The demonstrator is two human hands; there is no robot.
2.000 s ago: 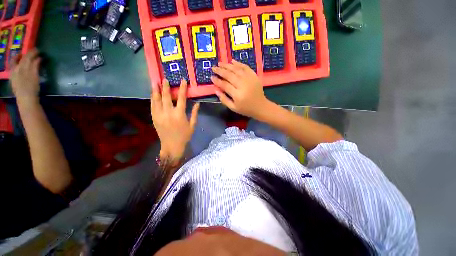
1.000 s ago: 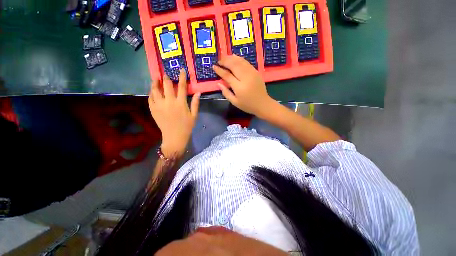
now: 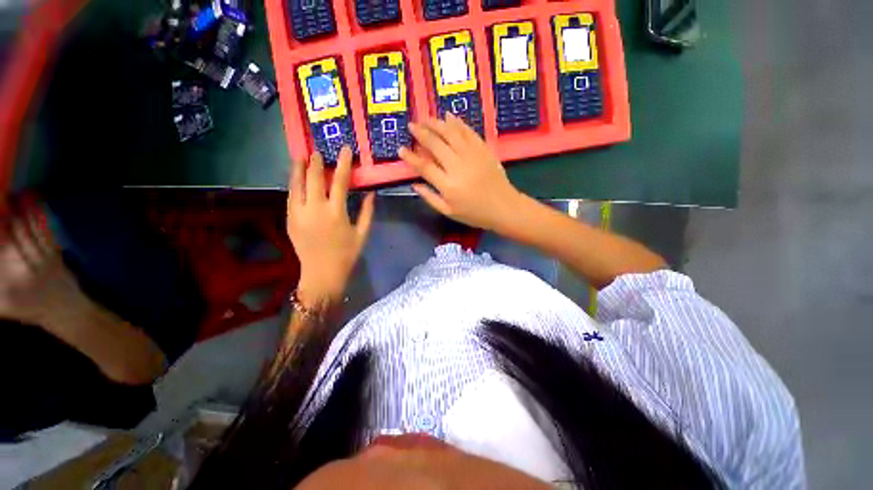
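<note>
A red-orange phone tray (image 3: pixel 448 158) lies on the green bench. Its near row holds several keypad phones, front up; the two at the left (image 3: pixel 325 105) have blue-and-white screens and the others, such as the rightmost phone (image 3: pixel 578 67), have white screens. My left hand (image 3: pixel 325 220) has its fingertips at the lower keys of the leftmost phone, thumb apart. My right hand (image 3: pixel 461 174) has its fingertips between the second phone (image 3: pixel 387 103) and the third phone (image 3: pixel 455 72), over the third one's lower keys. Neither hand grips anything. The far row is cut off by the picture's top edge.
A loose battery pile (image 3: pixel 220 43) lies left of the tray. A dark slab-like device (image 3: pixel 673 21) lies to its right. At the far left are a blurred red tray edge (image 3: pixel 29 81) and another person's hand (image 3: pixel 33 263) and dark sleeve. A red crate-like object (image 3: pixel 230 258) is below the bench.
The other person's hand and a tilted red tray edge have come into view at the left. The rightmost phone's screen has gone from blue to white. My hands have barely moved.
</note>
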